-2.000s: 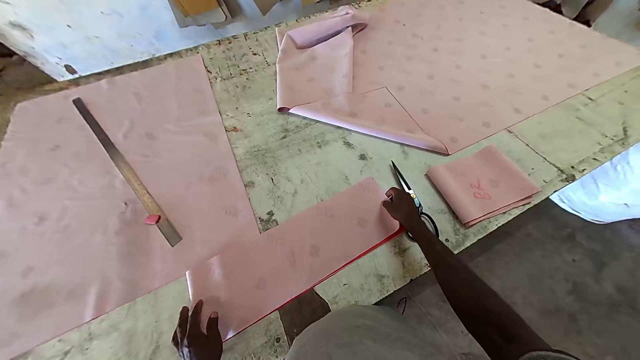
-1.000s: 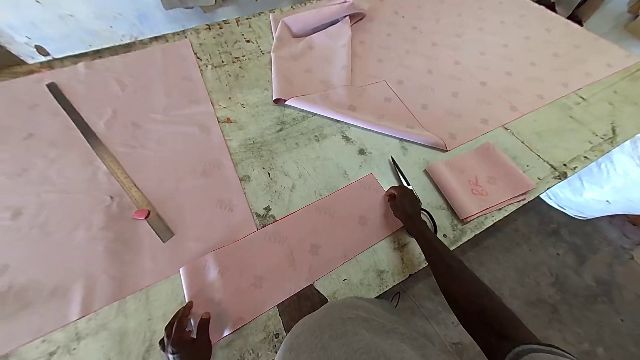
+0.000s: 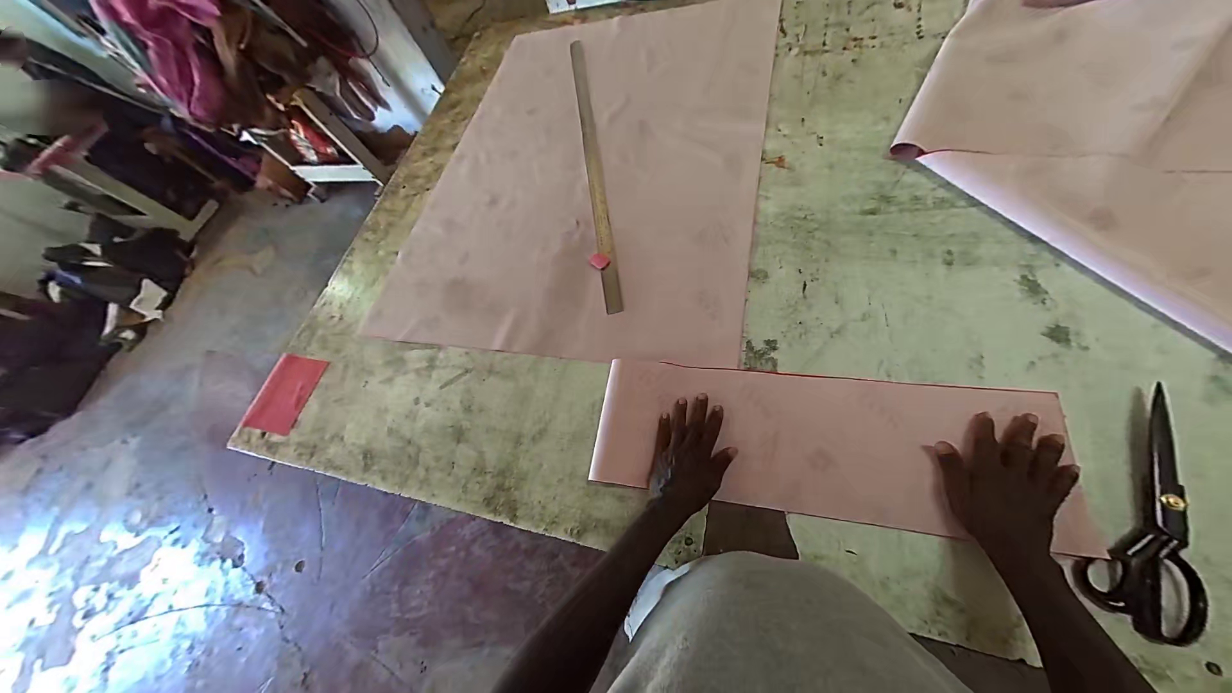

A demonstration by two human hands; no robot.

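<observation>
A folded strip of pink fabric point(image 3: 828, 433) lies across the near side of the worktable. My left hand point(image 3: 688, 457) rests flat near its folded left end, fingers spread. Flat on the right end is my right hand point(image 3: 1011, 476), its fingers apart too. Just right of that hand, black-handled fabric shears point(image 3: 1160, 525) lie on the table. Beyond the strip is a large flat pink fabric piece point(image 3: 674, 173), bearing a metal ruler point(image 3: 592, 173) and a small piece of red tailor's chalk point(image 3: 599, 261). Another pink fabric piece point(image 3: 1078, 106), its edge folded over, is at the upper right.
The worn, stained worktable point(image 3: 462, 414) has its near left corner beside a small red fabric piece point(image 3: 286, 393). Hanging and piled cloth point(image 3: 164, 58) is at the upper left past the floor. A dark patch point(image 3: 751, 529) shows at the near table edge.
My left hand has moved from the strip's left end onto its top. My right hand, earlier at the right corner beside the shears, now lies flat. The view has swung left.
</observation>
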